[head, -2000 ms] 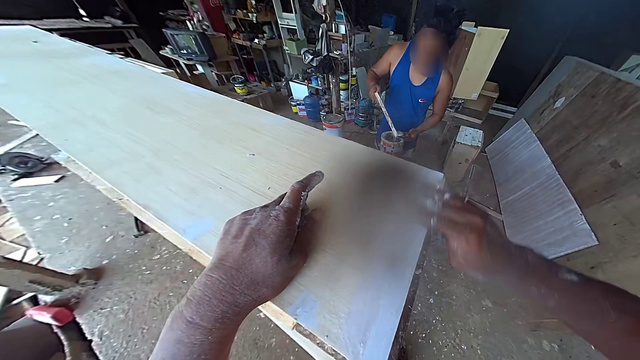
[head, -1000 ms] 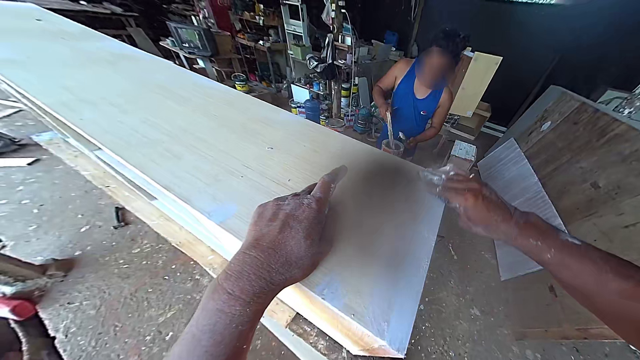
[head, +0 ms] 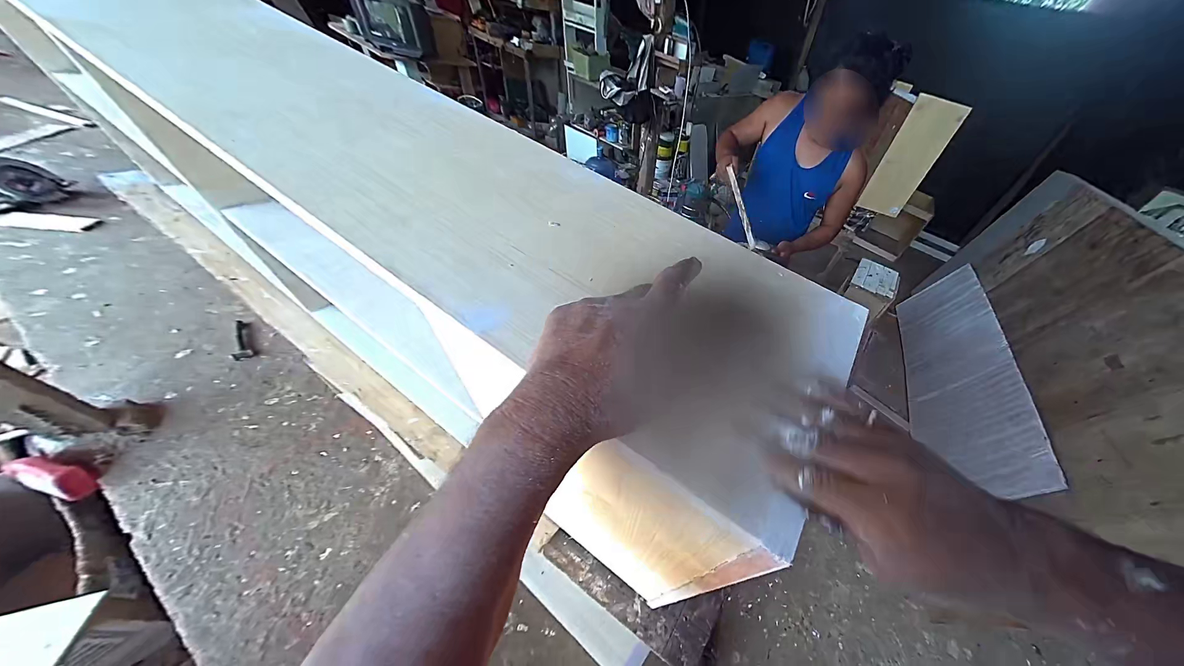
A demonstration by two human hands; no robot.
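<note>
A long, pale wooden cabinet or box (head: 388, 157) lies across the view, its flat upper panel facing me. My left hand (head: 601, 361) rests on this panel near the right end, index finger pointing forward; part of it is blurred and I see no object in it. My right hand (head: 842, 462) is at the panel's right edge, motion-blurred, with white smears on its fingers. Whether it holds something small is not clear. A blurred grey patch covers the surface between the hands.
Beyond the box a person (head: 795, 176) in a blue tank top holds a stick. Wooden boards (head: 1101, 324) lean at the right, a white-faced panel (head: 971, 388) among them. A cluttered shelf (head: 592, 46) stands behind. Scraps and a power tool (head: 32, 185) lie on the floor at left.
My right hand has moved from beyond the panel's right edge down toward its near right corner. My left hand stays on the panel. The view has shifted, showing more of the box's open side.
</note>
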